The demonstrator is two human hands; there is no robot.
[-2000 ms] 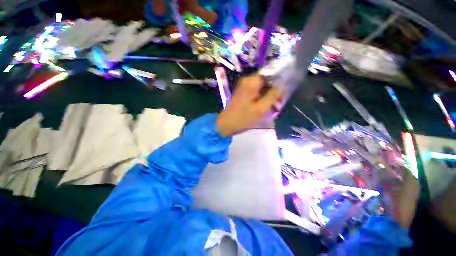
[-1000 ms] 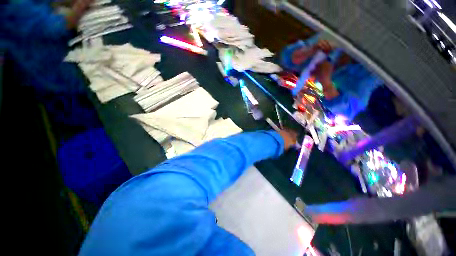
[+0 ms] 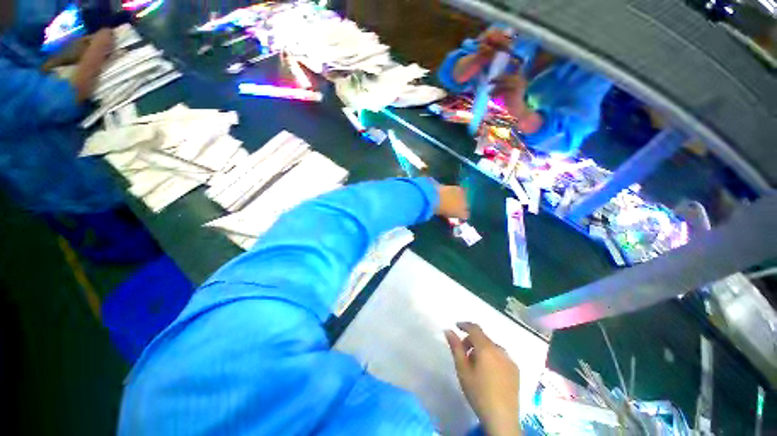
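My left hand (image 3: 451, 203) is stretched out over the dark bench beyond the mat. Its fingers point down beside a small white end block (image 3: 465, 232) with a red detail; whether they grip it is unclear. My right hand (image 3: 488, 375) is over the white mat (image 3: 409, 328), palm down, thumb and fingers apart, with nothing seen in it. A pale light strip (image 3: 518, 242) lies right of my left hand. Another strip with a pale, lit body (image 3: 407, 152) lies beyond it.
White sleeves (image 3: 285, 183) lie in piles at left, partly behind my left arm. A metal upright (image 3: 647, 277) slants in from the right beside the mat. Tangled assemblies (image 3: 596, 413) lie lower right, and a lit heap (image 3: 639, 221) beyond the upright. Blue-sleeved people work at left and across.
The view has swung left. My left hand has gone from above the mat's far edge to the bench beyond it. My right hand has left the glittering heap and is over the mat.
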